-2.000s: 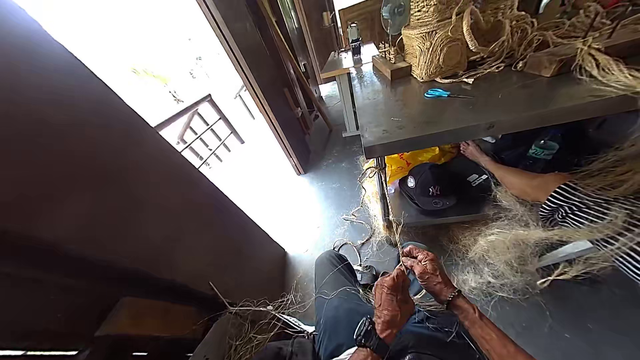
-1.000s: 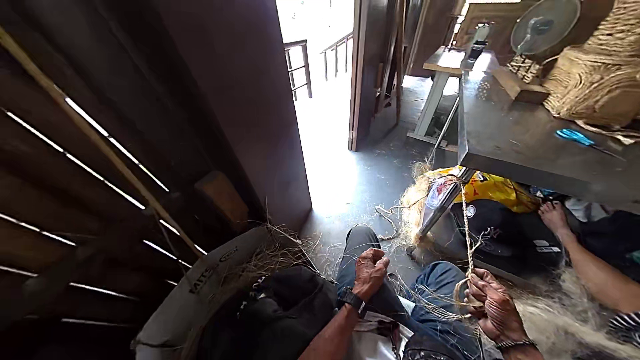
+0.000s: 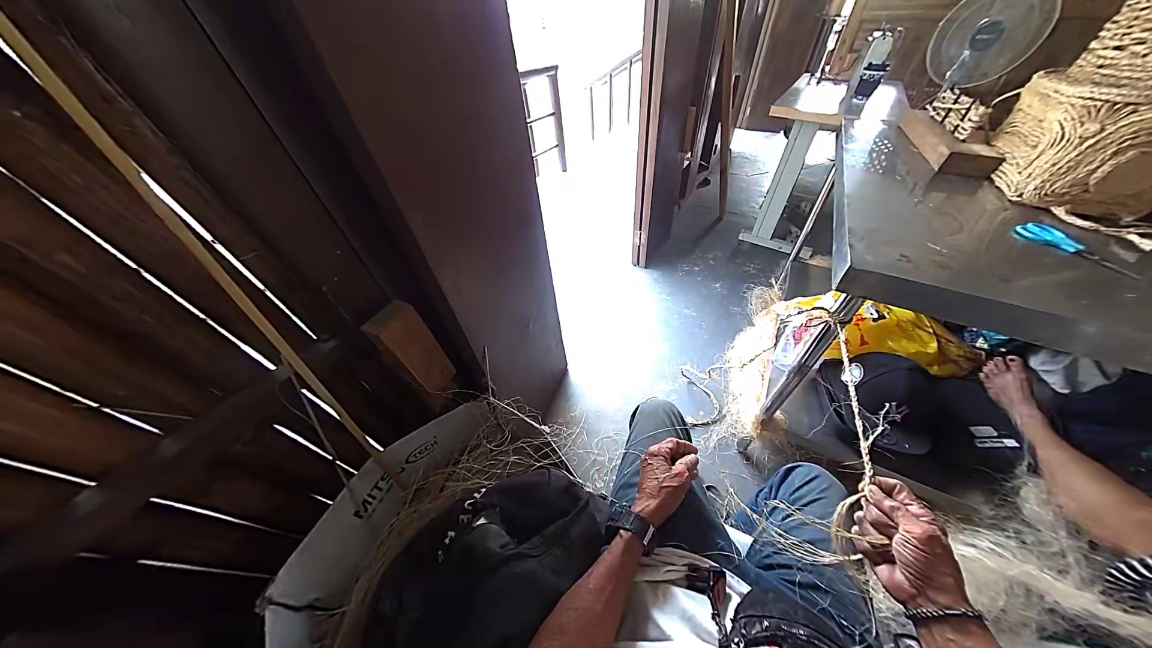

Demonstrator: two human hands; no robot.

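A pale twisted fiber rope (image 3: 855, 396) runs from the table leg under the tabletop down to my right hand (image 3: 904, 544), whose fingers and thumb pinch its lower end, where a loop and loose strands hang. My left hand (image 3: 664, 481), with a dark watch at the wrist, is curled over my knee, close to the sack of fibers; a few thin fibers pass near it, and whether it grips any cannot be told. Loose fibers (image 3: 792, 535) spread across my lap between both hands.
A sack (image 3: 315, 549) with fibers and a black cloth stands at my left. On the table (image 3: 954, 243) lie blue-handled scissors (image 3: 1062, 241), a wooden block (image 3: 949, 144) and coiled rope (image 3: 1071, 144). Below are a black cap (image 3: 886, 400), a yellow bag (image 3: 909, 337) and another person's bare foot (image 3: 1008, 382).
My hands, close together two seconds ago, are now apart, the left over the knee and the right on the rope. The view has swung left.
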